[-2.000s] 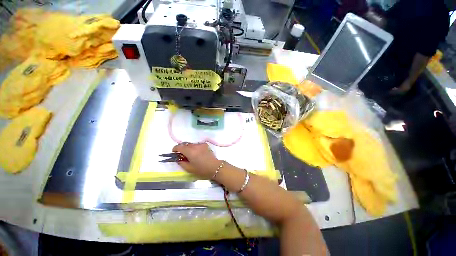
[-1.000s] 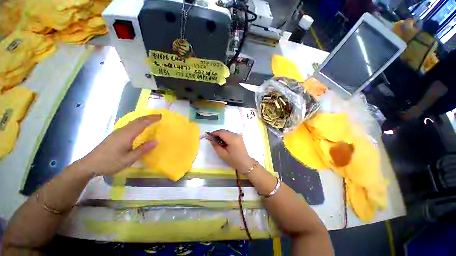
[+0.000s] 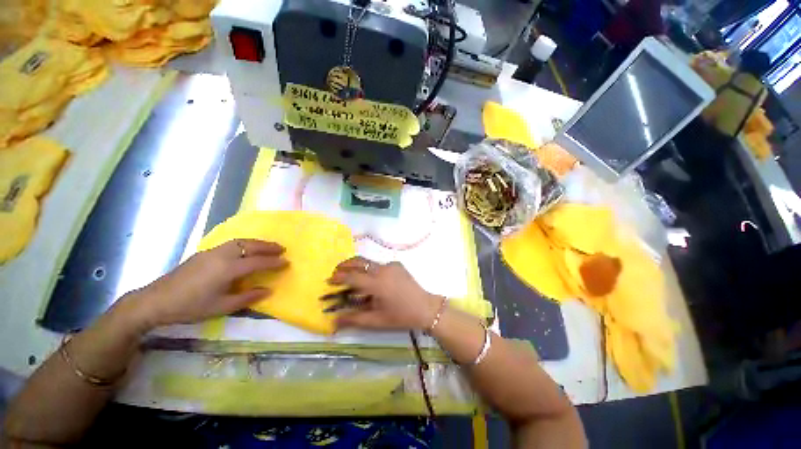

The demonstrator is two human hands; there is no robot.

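A yellow fabric panel (image 3: pixel 294 237) lies over the left front part of the white template (image 3: pixel 439 285), in front of the machine head. My left hand (image 3: pixel 220 276) rests on its left part, fingers spread and thumb at its lower edge. My right hand (image 3: pixel 378 298) is on the panel's right edge, with the dark thread snips (image 3: pixel 344 301) held in it. The greenish clamp foot (image 3: pixel 371 200) sits behind the panel, a small dark rectangle in its opening. The template's pink curved outline shows beside the panel.
The machine head (image 3: pixel 351 79) stands behind the work. A bag of gold-brown labels (image 3: pixel 492 188) and loose yellow pieces (image 3: pixel 606 254) lie right. Yellow panels with labels (image 3: pixel 44 79) are piled left. A screen (image 3: pixel 637 105) stands back right. A dark red cord (image 3: pixel 420 359) hangs by my right wrist.
My left hand has come in with the yellow panel since the oldest frame. Since one second ago, my right hand has moved left and forward onto the panel's edge, and the panel has shifted slightly.
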